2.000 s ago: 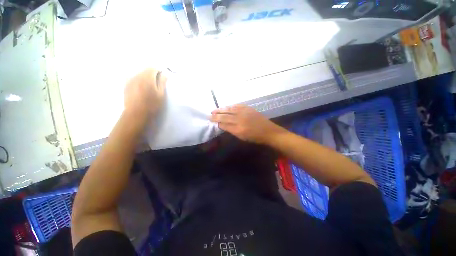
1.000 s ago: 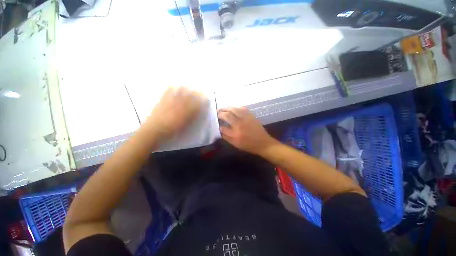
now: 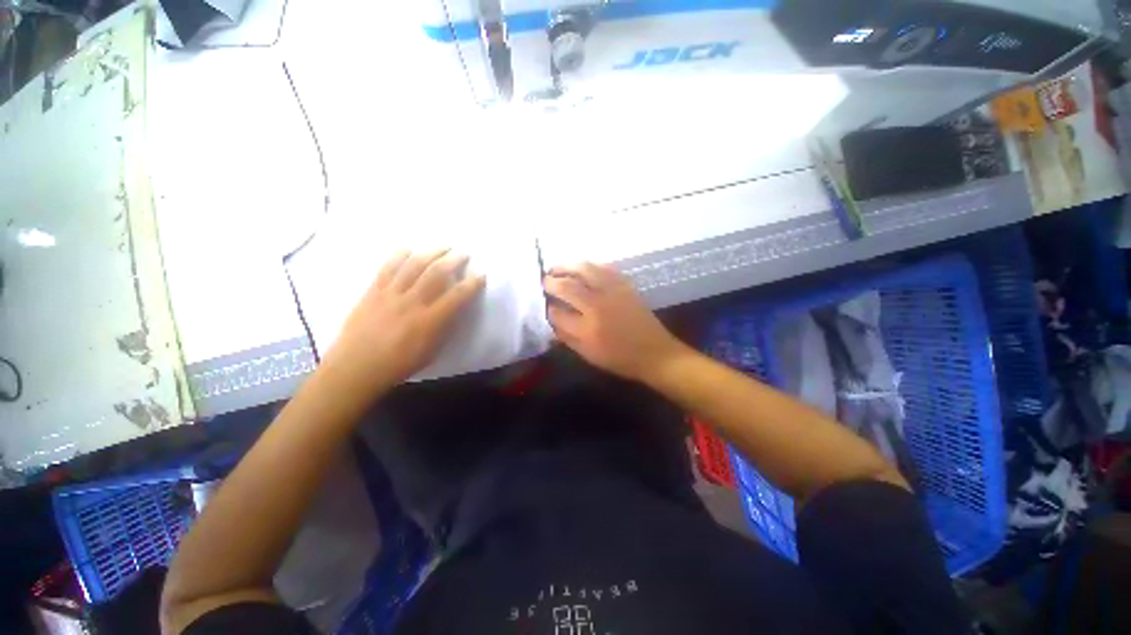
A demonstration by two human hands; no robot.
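A white fabric panel point(image 3: 484, 333) lies on the bright white table and hangs a little over its front edge. Its upper part is almost lost in the glare; a dark curved line runs along its left side. My left hand point(image 3: 416, 310) lies flat on the panel with fingers spread. My right hand point(image 3: 602, 320) is at the panel's right edge by the table front, fingers bent, with the fabric edge at the fingertips. The presser foot area point(image 3: 554, 93) of the white sewing machine point(image 3: 744, 56) is above the hands, with no hand at it.
A black pad point(image 3: 903, 160) and blue-yellow snips point(image 3: 845, 205) lie right of the machine bed. A blue basket point(image 3: 949, 397) with white and dark pieces stands below right, another blue basket point(image 3: 130, 527) below left. A red basket point(image 3: 709, 449) shows beside the right one. A ruler strip point(image 3: 744, 254) runs along the front edge.
My left hand was raised and closed at the fabric's left, moved right in a blur, and now lies flat. The panel now spreads further left with its edge line visible. My right hand stays nearly in place.
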